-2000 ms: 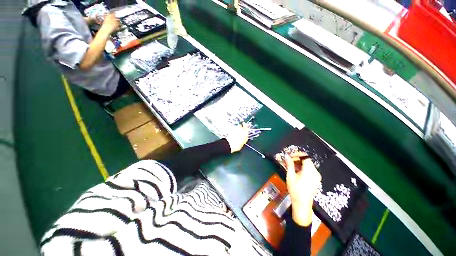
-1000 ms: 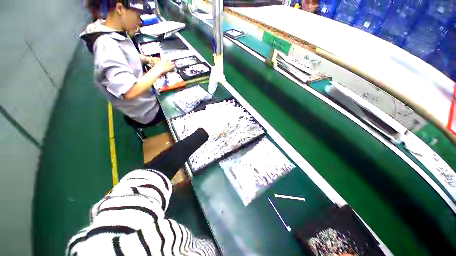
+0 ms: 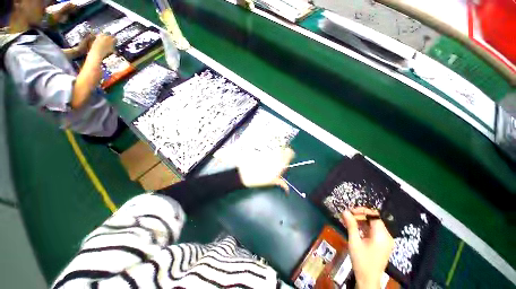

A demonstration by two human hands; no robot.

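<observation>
My left hand (image 3: 265, 169) is over the bench beside the flat clear bag of strips (image 3: 257, 132); it is overexposed, and whether it holds anything is unclear. Two thin white strips (image 3: 301, 164) lie by its fingertips. My right hand (image 3: 370, 245) is closed on a thin dark pen-like tool (image 3: 370, 217), over the near edge of the left parts tray. That black tray (image 3: 345, 169) holds small pale parts (image 3: 353, 197). Chunky white parts (image 3: 406, 248) lie in the right tray. The orange-red fixture board (image 3: 322, 237) is partly hidden by my right hand.
A large black-rimmed tray heaped with strips (image 3: 195, 118) is to the left, with a wrapped bundle (image 3: 148, 84) beyond. A person (image 3: 54, 73) works at trays at far left. Brown boxes (image 3: 144, 163) are below the bench edge. A white rail (image 3: 325, 137) runs along the far edge.
My left hand has come back from over the large strip tray to beside the two loose strips. The view has shifted, bringing my right hand with its tool and the fixture board back in.
</observation>
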